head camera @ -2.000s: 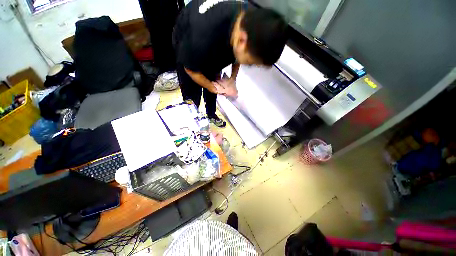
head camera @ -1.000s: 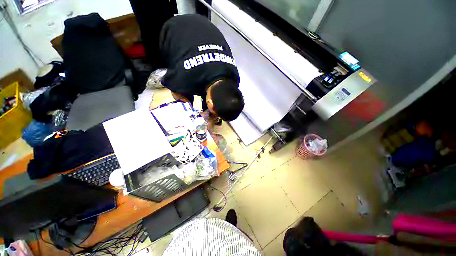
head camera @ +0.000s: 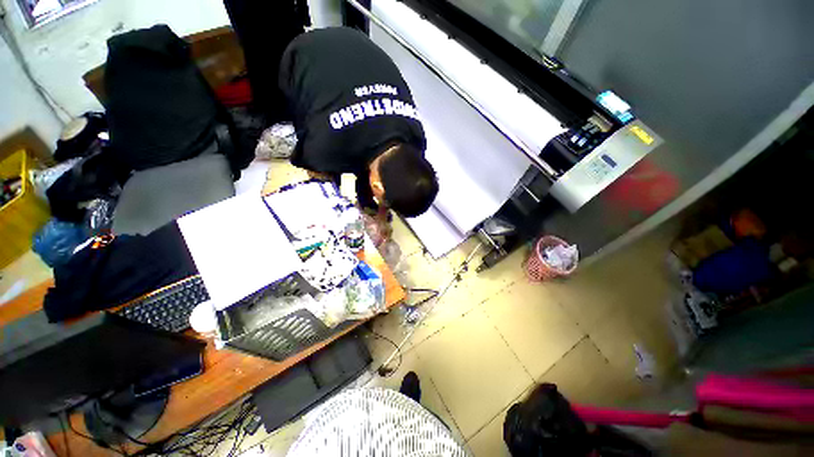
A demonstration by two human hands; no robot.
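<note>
Neither of my hands is in the picture. A person in a black shirt (head camera: 357, 107) bends down between the desk and the plotter, with the hands mostly hidden behind the desk's end. The long plotter (head camera: 611, 161) stands beyond, its silver-grey end with keypad towards me. White plotter paper (head camera: 464, 170) hangs from it to the floor. On the orange-brown desk (head camera: 178, 393) a black basket (head camera: 277, 330) holds cables and bags, and a white board (head camera: 236, 245) rests against it.
A pink-red waste basket (head camera: 551, 259) stands beside the plotter. A thin rod and cables lie on the tiles. A white ribbed round object (head camera: 375, 428), a dark shape (head camera: 544, 424) and a pink bar (head camera: 759, 397) are at the bottom. A grey chair (head camera: 174, 192) stands behind the desk.
The other person has bent lower and moved towards the desk's end, with the hands now lower and mostly hidden. The view has shifted slightly. My hands stay out of the picture.
</note>
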